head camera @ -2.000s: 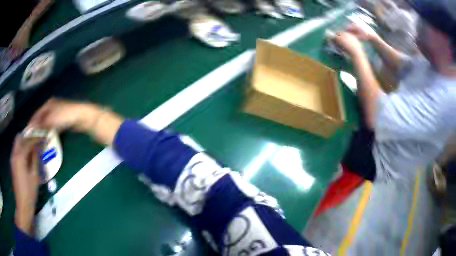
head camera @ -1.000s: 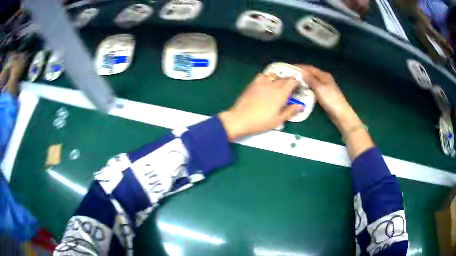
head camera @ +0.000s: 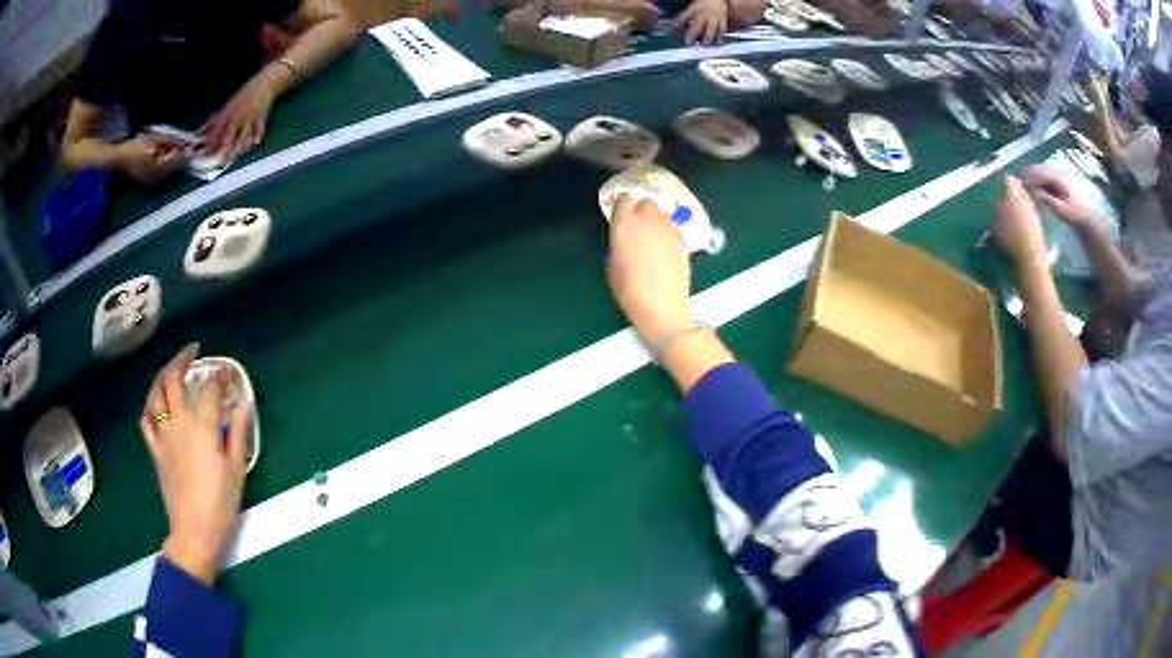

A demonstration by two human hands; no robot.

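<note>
My left hand (head camera: pixel 193 444), with a ring on one finger, is at the lower left on an off-white housing (head camera: pixel 244 409) on the dark belt. Its fingers and thumb cover much of the open side; a little blue shows beside the thumb. My right hand (head camera: pixel 652 264) is farther forward and to the right, with its fingers on the near left part of another off-white housing (head camera: pixel 658 188). A blue part (head camera: pixel 681 213) shows inside that housing. A small whitish disc (head camera: pixel 716 240) hangs at its right edge. The fingertips of my right hand are partly hidden.
Another open housing (head camera: pixel 59 468) lies left of my left hand. Face-up housings (head camera: pixel 229 243) line the far side. An open cardboard box (head camera: pixel 900 328) stands right, beyond the white edge strip (head camera: pixel 463 433). People work across the line and at the right. A metal post (head camera: pixel 1056 75) stands far right.
My hands were together on one housing; now they are wide apart, left hand on one housing at left, right hand on another farther right. The view has turned, bringing the cardboard box fully in.
</note>
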